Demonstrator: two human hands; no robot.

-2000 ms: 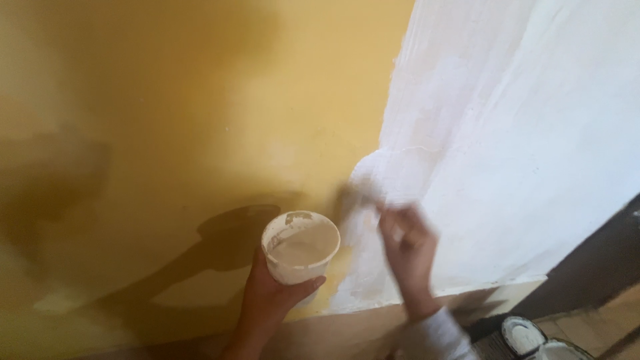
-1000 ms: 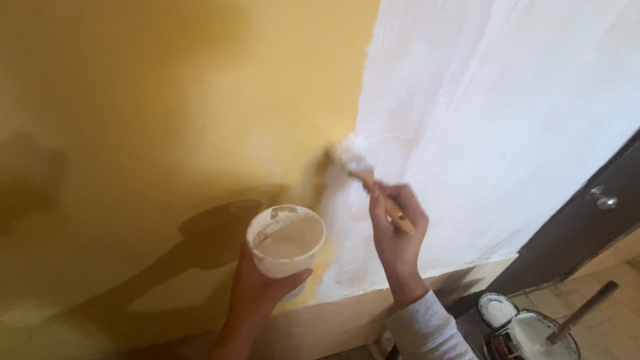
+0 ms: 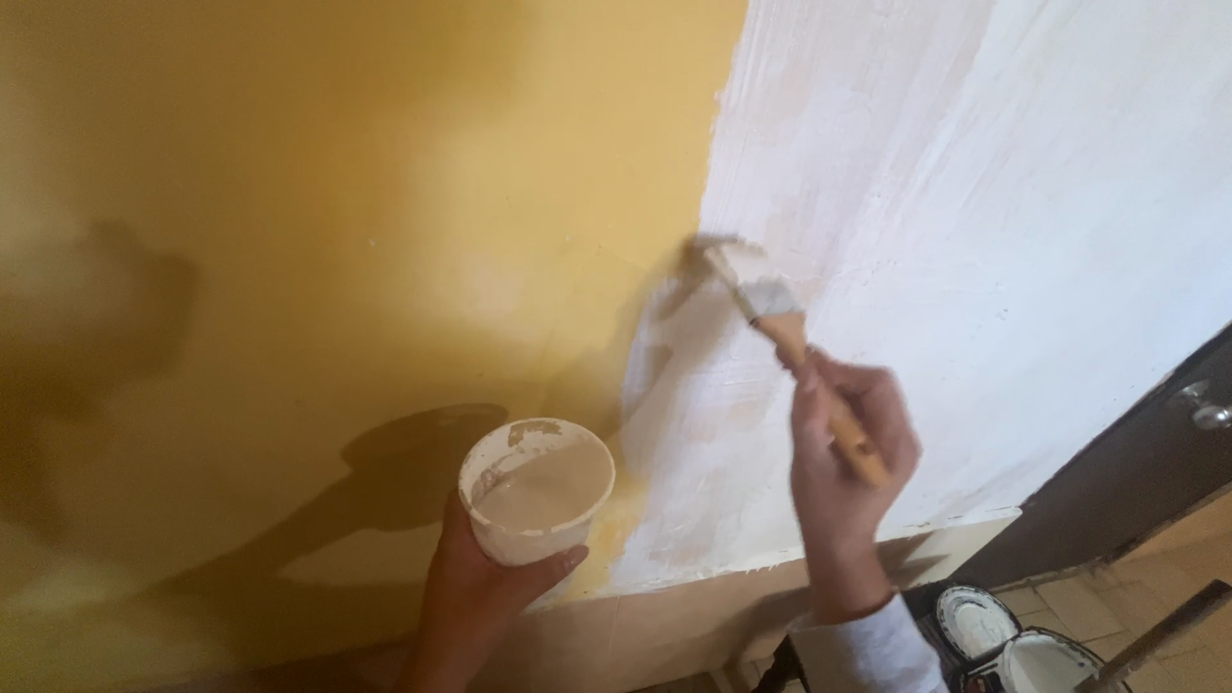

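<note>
My left hand (image 3: 491, 587) grips a white plastic tub (image 3: 534, 539) from below and the side, at the lower middle of the view. Pale paint (image 3: 544, 491) fills part of the tub, and dried smears mark its inner wall. My right hand (image 3: 847, 433) holds a flat paintbrush (image 3: 784, 332) by its wooden handle, to the right of the tub and above it. The paint-coated bristles are at the border between the yellow wall (image 3: 500, 212) and its white-painted part (image 3: 962, 250); whether they touch the wall cannot be told.
A tiled baseboard (image 3: 616, 626) runs along the wall's foot. On the tiled floor at the lower right are an open paint bucket (image 3: 1049, 664) with a stick (image 3: 1169, 630) in it and a paint-smeared lid (image 3: 974, 621). A dark door (image 3: 1088, 500) with a round metal knob (image 3: 1211, 412) stands at the right.
The brush in my right hand has moved up along the paint border since one second ago. White paint now covers more of that border's lower part. My left hand keeps hold of the tub.
</note>
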